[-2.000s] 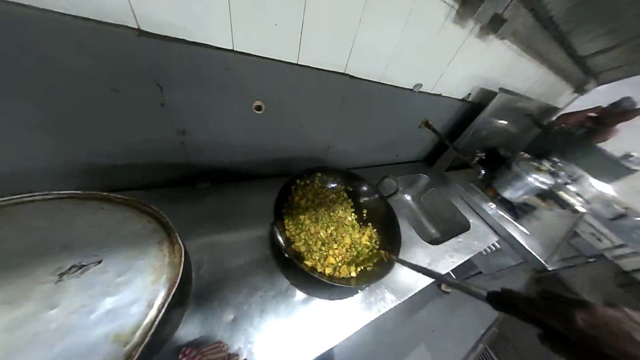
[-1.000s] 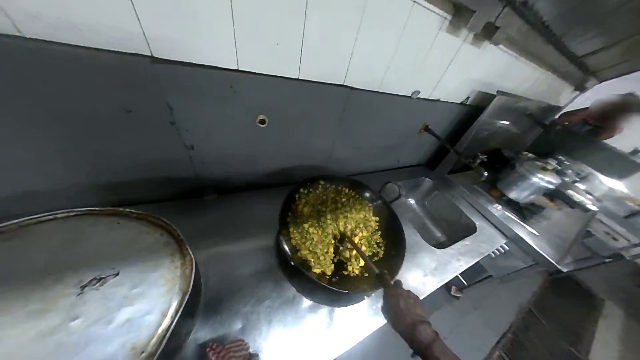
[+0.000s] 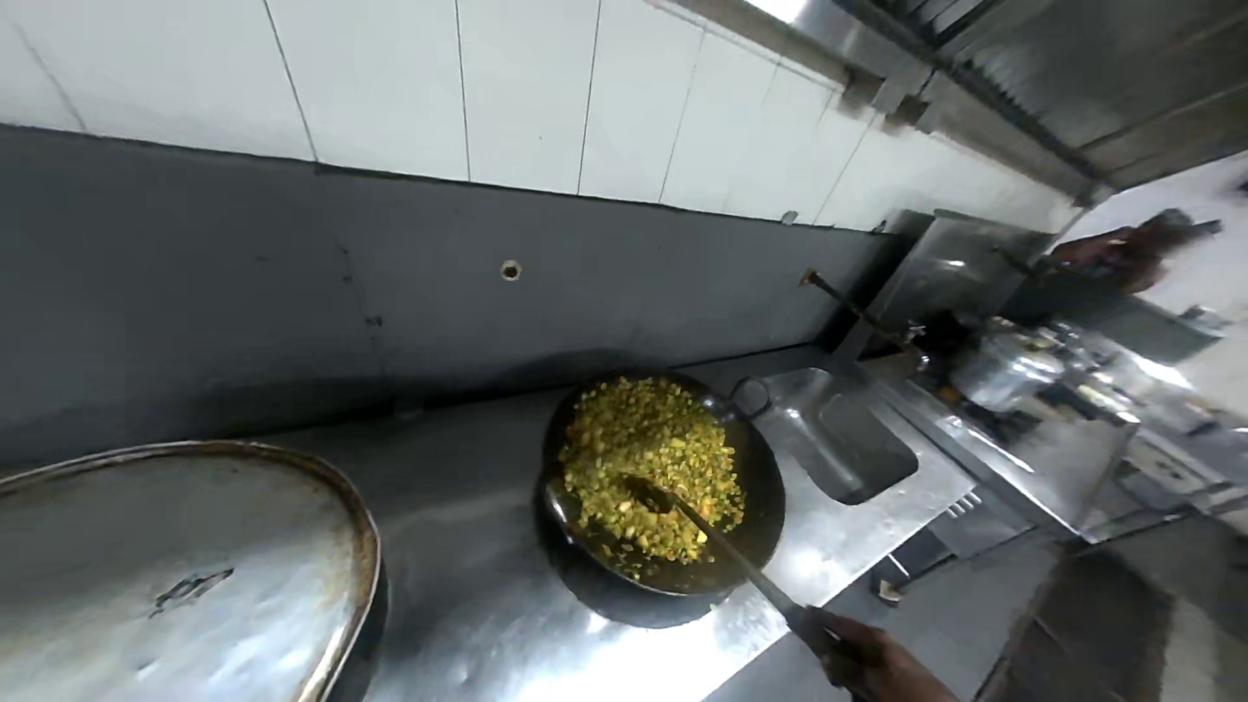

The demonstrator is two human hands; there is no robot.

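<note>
A dark round wok (image 3: pixel 765 497) stands on the stainless steel counter (image 3: pixel 458 575), filled with small chopped yellow-green vegetables (image 3: pixel 653 439). My right hand (image 3: pixel 873 663), at the bottom right, is closed around the dark handle of a long metal spatula (image 3: pixel 741 561). The spatula's blade lies in the vegetables near the middle of the wok. One loop handle of the wok points toward the sink. My left hand is out of the frame.
A large round metal lid (image 3: pixel 244 546) lies at the left. Right of the wok is a sink (image 3: pixel 848 439). Farther right, a metal pot (image 3: pixel 1004 370) stands by a stove. Behind the counter rises a grey wall panel (image 3: pixel 624 283). A blurred person (image 3: pixel 1121 253) is at the far right.
My right hand has come in from the far right toward the wok, then drawn back slightly with the spatula. The cloth-like striped thing at the bottom edge has left view.
</note>
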